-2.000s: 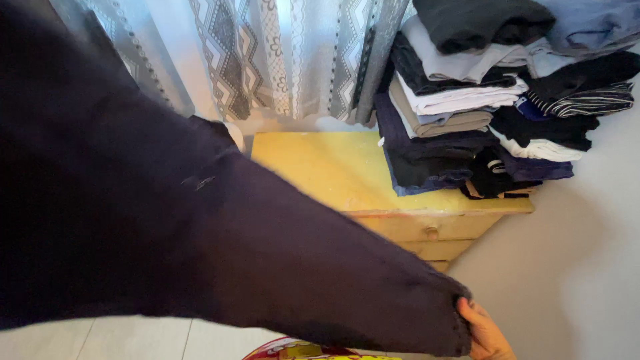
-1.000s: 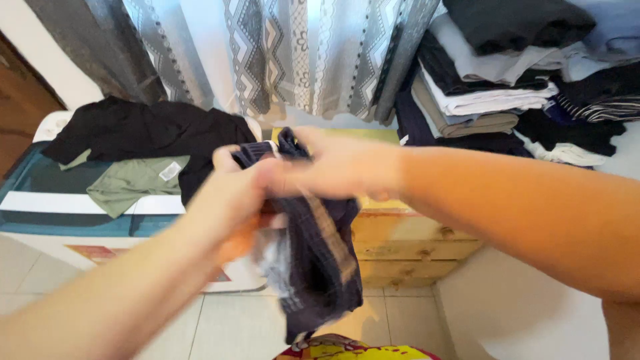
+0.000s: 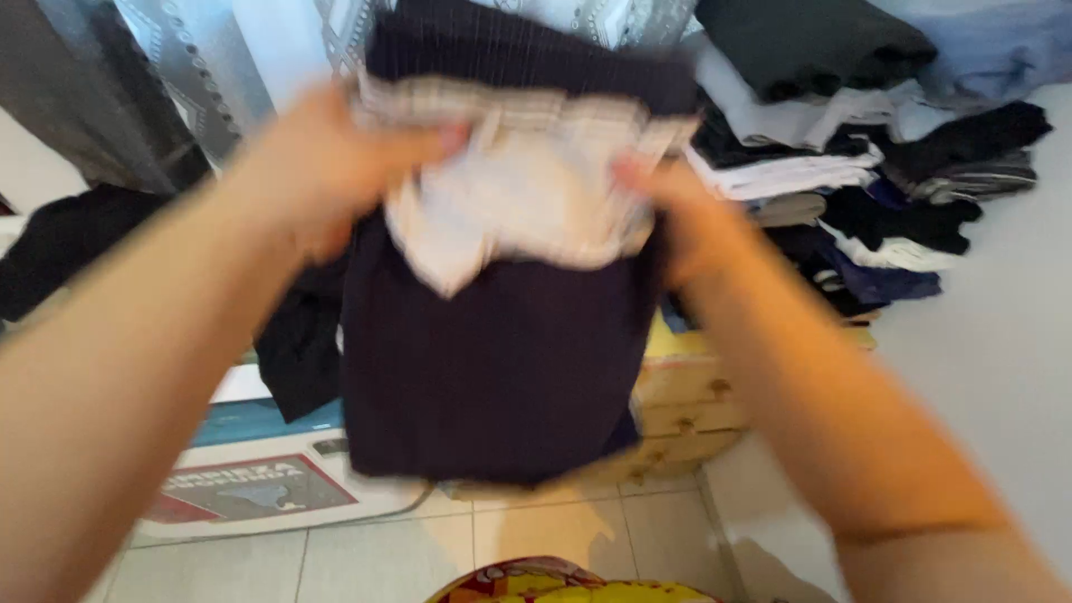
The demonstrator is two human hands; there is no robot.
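Both hands hold up a dark navy garment point(image 3: 494, 368) in the middle of the view, with a white and beige inner lining or pocket part point(image 3: 536, 193) showing below its dark upper band. My left hand point(image 3: 335, 159) grips the left side near that band, thumb over the fabric. On the opposite side, my right hand point(image 3: 670, 201) holds the cloth with its thumb on the pale part. The other fingers are blurred or behind the fabric. The lower part of the garment hangs free.
Folded clothes point(image 3: 787, 176) are stacked at the right on a yellow wooden chest of drawers point(image 3: 682, 402). Black clothes point(image 3: 75, 234) lie on a white and teal appliance point(image 3: 251, 419) at the left. Patterned curtains point(image 3: 201, 67) hang behind. A yellow and red item point(image 3: 569, 582) shows at the bottom edge.
The dark garment was stretched out across the view, then bunched between both hands; now it hangs spread with its pale inner part showing. My hands have moved apart since one second ago.
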